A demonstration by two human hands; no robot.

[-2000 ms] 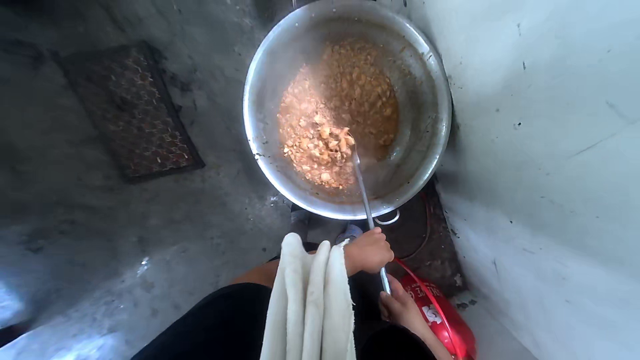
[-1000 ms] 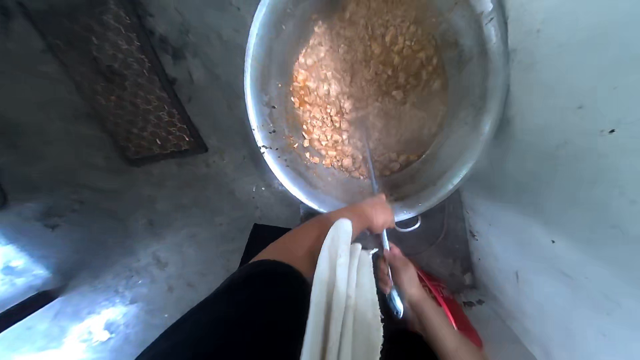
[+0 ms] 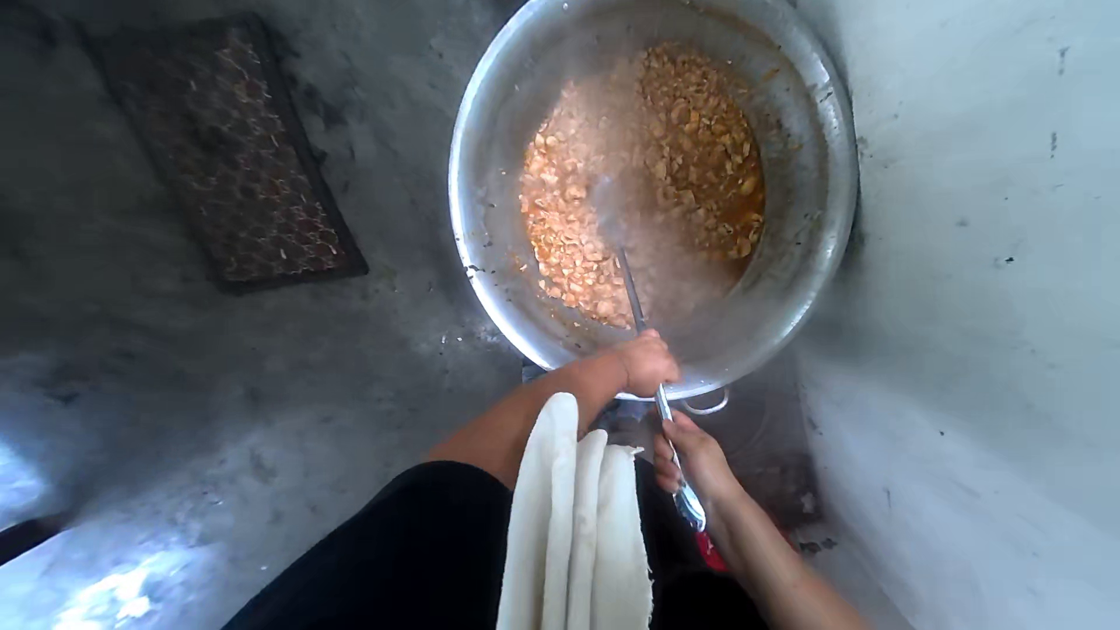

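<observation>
A large round metal pot (image 3: 809, 219) holds a chunky brown stew (image 3: 700, 149) with steam over it. My left hand (image 3: 647, 361) is closed around the shaft of a long-handled metal utensil (image 3: 632, 289), just over the pot's near rim. My right hand (image 3: 691, 455) grips the same handle lower down, close to its flattened end. The utensil's head is in the stew, blurred by steam, so its kind cannot be told. A folded white cloth (image 3: 560, 525) hangs in front of my body, beside my left forearm.
A dark rectangular mat (image 3: 236, 157) with a honeycomb pattern lies on the concrete floor (image 3: 367, 376) at the left. A pale wall (image 3: 980, 262) rises close to the pot's right side. Part of a red object (image 3: 710, 553) shows beneath my right forearm.
The utensil's head has moved farther into the pot, away from my body, with both hands still on its handle. More steam veils the stew than two seconds ago. The view has shifted.
</observation>
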